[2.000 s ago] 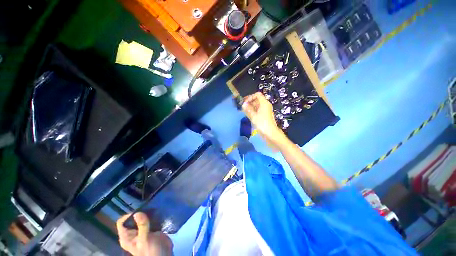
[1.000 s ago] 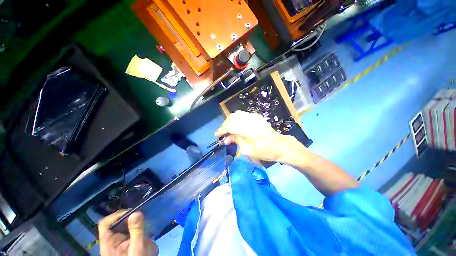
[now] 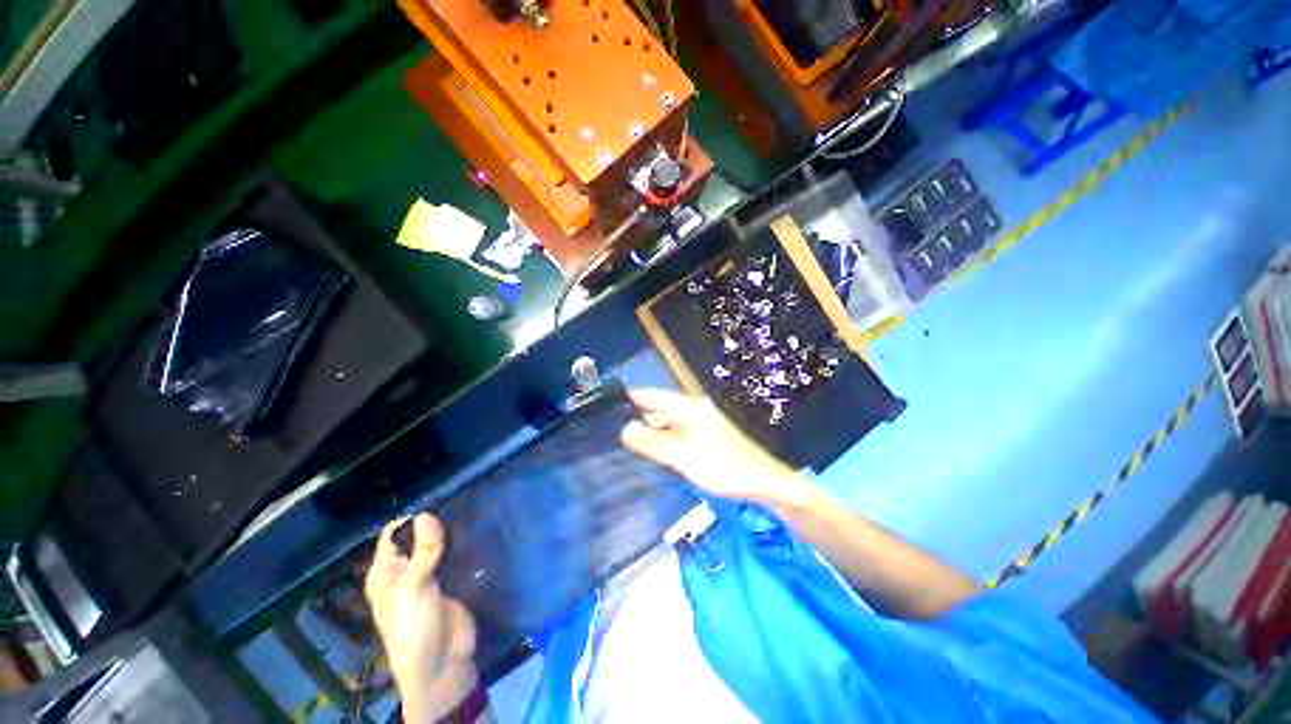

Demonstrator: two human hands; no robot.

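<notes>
A dark, flat screen panel (image 3: 545, 530) is held in front of my body, slightly blurred. My left hand (image 3: 421, 608) grips its left end, thumb on top. My right hand (image 3: 694, 441) holds its right end near the far corner. A binder clip (image 3: 585, 379) with a silver handle sits on the panel's far edge near the right corner. A pale clip (image 3: 690, 525) shows at the near edge, by my clothing. The open clip box (image 3: 677, 354) stands to the right, with clips (image 3: 765, 340) heaped inside.
An orange press fixture (image 3: 566, 99) stands on the green bench, with a yellow paper note (image 3: 440, 229) beside it. A foam-lined tray (image 3: 375, 371) at the left holds film-covered panels (image 3: 248, 323). Red and white stacked items (image 3: 1218, 559) are at the lower right.
My right hand has moved from the clip box to the panel's right end. A clip now shows on the far edge. The panel has turned from nearly edge-on to show its broad face.
</notes>
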